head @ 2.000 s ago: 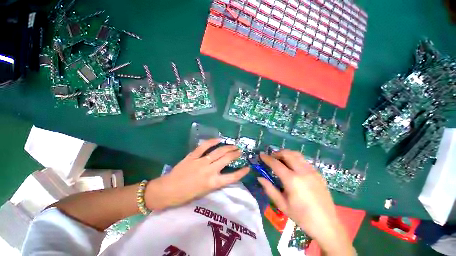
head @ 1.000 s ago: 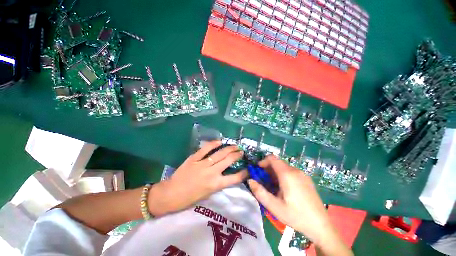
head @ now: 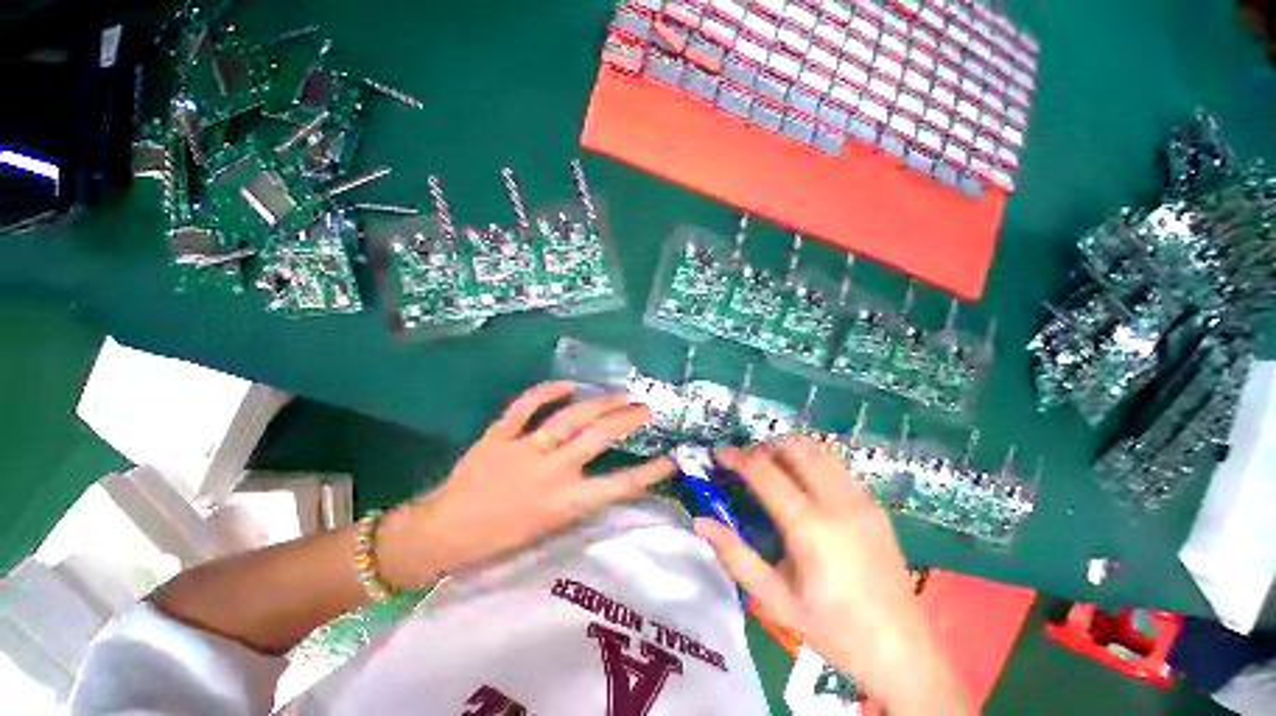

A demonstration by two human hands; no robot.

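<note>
A long clear holder with a row of green circuit boards lies in front of me, thin rods standing at its far side. My left hand rests with spread fingers at the holder's left part, fingertips at the near edge of the boards; whether it grips a board is hidden. My right hand holds the blue-handled cutters, their tip at the boards between my hands. Two more holders with boards lie behind.
A red sheet with rows of small pieces is at the back. Loose boards lie left, a dense board heap right. White boxes stand near left; a red tool is near right.
My left hand has moved slightly left and its fingers are more spread. The blue cutters stay in my right hand; their handles show narrower than a second ago. The view has shifted slightly.
</note>
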